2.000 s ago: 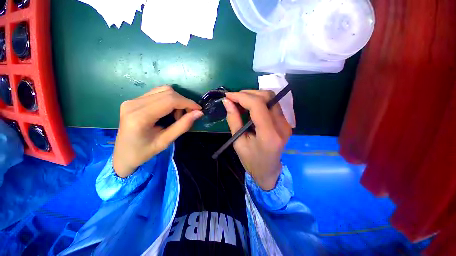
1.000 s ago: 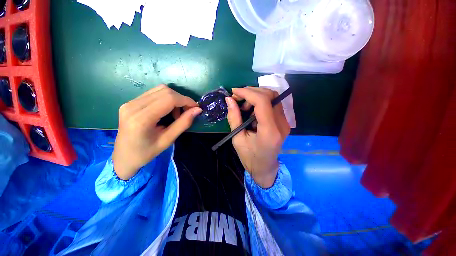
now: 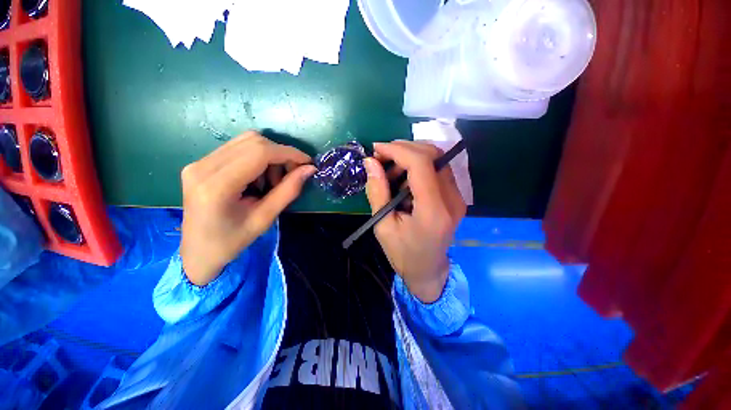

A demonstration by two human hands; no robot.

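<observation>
A round dark lens assembly (image 3: 342,170) with purple glare and a shiny, film-like surface is between my hands at the green table's near edge. My left hand (image 3: 240,200) pinches its left rim between thumb and forefinger. My right hand (image 3: 417,208) pinches its right rim with thumb and forefinger. A thin black stick (image 3: 366,231) lies slanted through the fingers of my right hand, its lower end pointing down and left. Both hands are bare. The lens's underside is hidden.
A translucent bottle (image 3: 473,80) with an open lid stands back right, a white wipe (image 3: 460,170) in front of it. White wipes (image 3: 268,36) lie at the back. A red-orange foam tray (image 3: 80,160) of lenses is left; stacked red trays (image 3: 641,160) are right.
The lens has turned from a tilted pose to face up more, showing more purple glare. My right fingers have moved from over it to its right rim. The black stick has shifted slightly.
</observation>
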